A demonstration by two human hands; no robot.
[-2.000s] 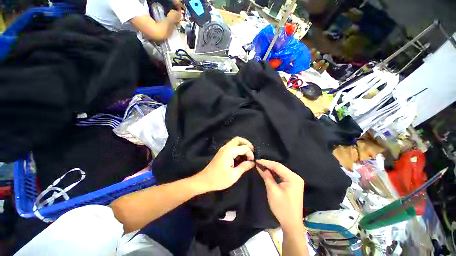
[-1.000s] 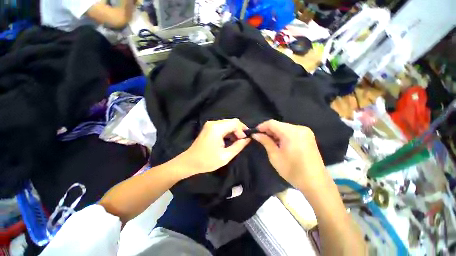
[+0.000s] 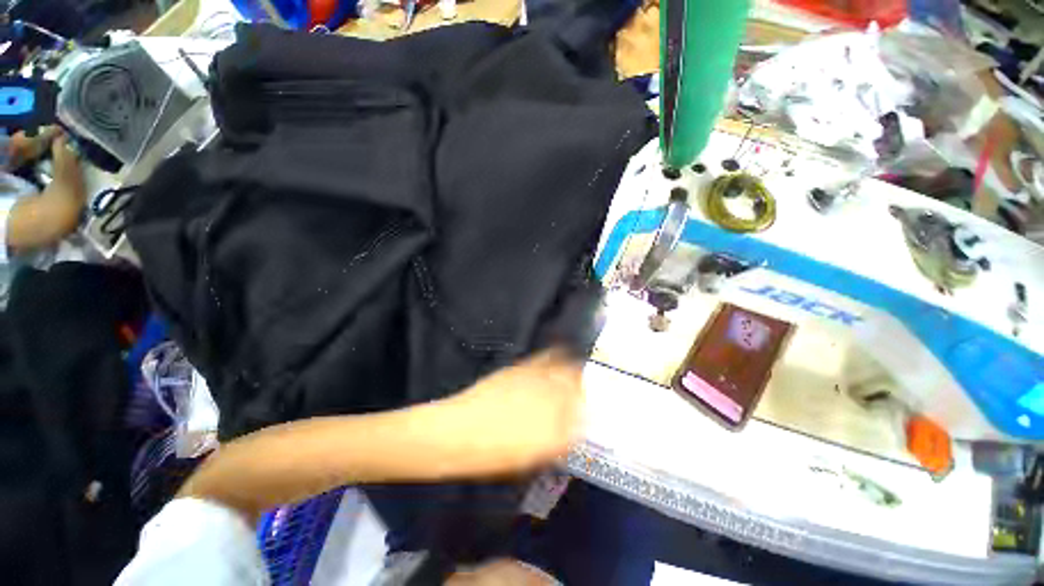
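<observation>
A large black garment (image 3: 343, 229) with faint stitch lines lies bunched across the left and middle. My left hand (image 3: 532, 406) is motion-blurred over its lower right edge, beside the machine bed; its fingers cannot be made out, so its grip is unclear. A blurred patch of skin at the bottom edge may be my right hand (image 3: 498, 573), mostly cut off by the picture's edge. A sewing machine (image 3: 801, 300) marked JACK stands at the right. Its needle area is partly hidden by the garment and blur.
A smartphone (image 3: 736, 364) lies below the machine arm, with an orange object (image 3: 928, 444) and pale-green snips (image 3: 872, 490) to its right. A green tube (image 3: 696, 80) and yellowish ring (image 3: 740, 203) are on the machine head. Another person's arm (image 3: 52, 200) shows far left.
The view has swung right, bringing the machine and phone in. My hands, before together pinching the black cloth, are apart; my left hand is at the garment's lower right edge.
</observation>
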